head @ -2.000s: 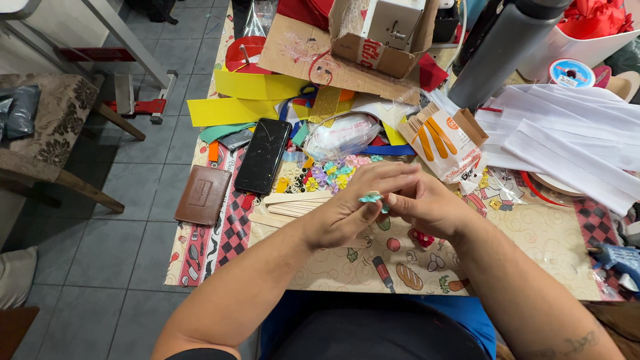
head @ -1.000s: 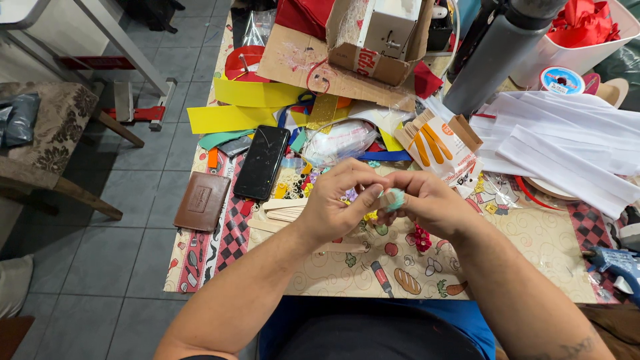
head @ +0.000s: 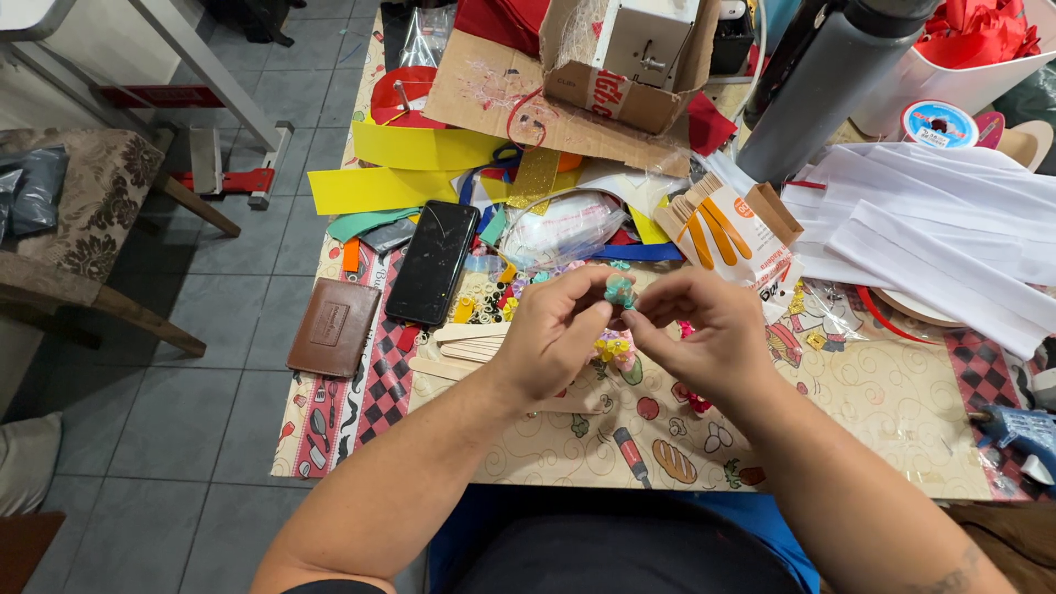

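A small turquoise fabric flower (head: 619, 290) is pinched between the fingertips of my left hand (head: 554, 330) and my right hand (head: 701, 330), above the table. Just below it lie yellow and pink small flowers (head: 613, 348). Dark pink flowers (head: 695, 401) are partly hidden by my right hand. Wooden craft sticks (head: 470, 345) lie beside my left hand, which covers part of them. Behind my hands is a pile of small beads and flowers (head: 487, 301), and an opened packet of wooden sticks (head: 734, 235) stands behind my right hand.
A black phone (head: 434, 262) and a brown leather wallet (head: 334, 326) lie at left. Yellow strips (head: 388, 190), a cardboard box (head: 631, 103) and a grey bottle (head: 829, 87) are farther back. White fabric strips (head: 940, 256) and a blue glue gun (head: 1019, 433) are at right.
The fingers of both hands have shifted around the turquoise flower, which shows more clearly now. Yellow and pink flowers below the hands have come into sight.
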